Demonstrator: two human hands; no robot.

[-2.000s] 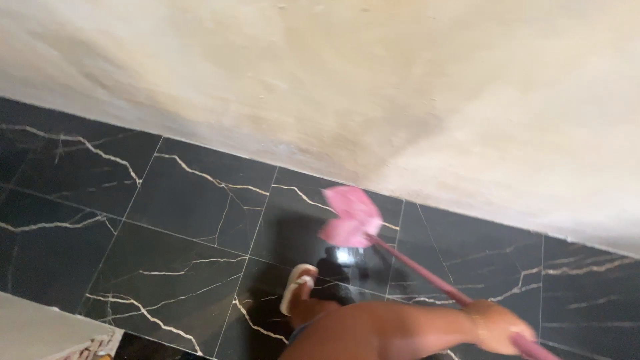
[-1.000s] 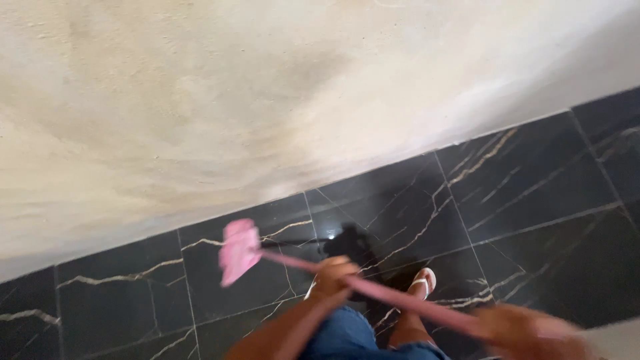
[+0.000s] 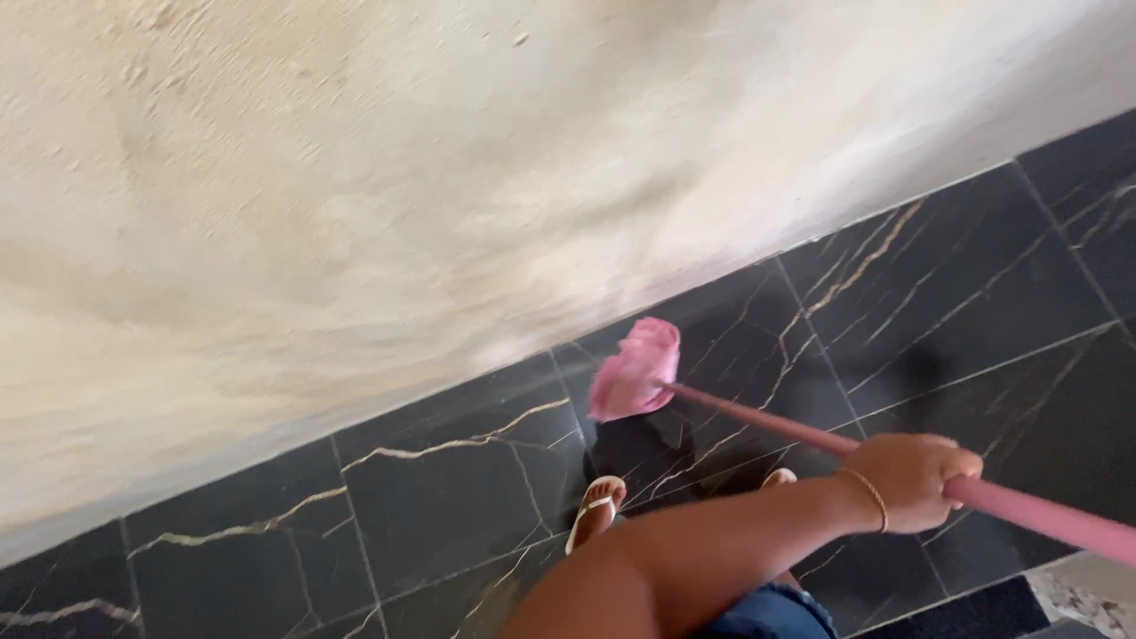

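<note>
A pink pole (image 3: 763,419) runs from the right edge toward the wall. Around it is wrapped my left hand (image 3: 914,484), a thin bracelet at its wrist, the forearm crossing in front of my body. At the pole's far end a pink cloth head (image 3: 637,368) is over the dark tiles, close to the foot of the wall; whether it touches the floor cannot be told. My right hand is out of the frame, as is the near end of the pole.
A cream, rough-plastered wall (image 3: 355,177) rises along the black, veined floor tiles (image 3: 453,479). My feet in light sandals (image 3: 596,510) stand below the cloth head. A speckled pale surface (image 3: 1078,599) shows at the lower right.
Since one second ago the cloth head has swung right, from left of my feet to in front of them. My right hand, on the pole then, has left the view.
</note>
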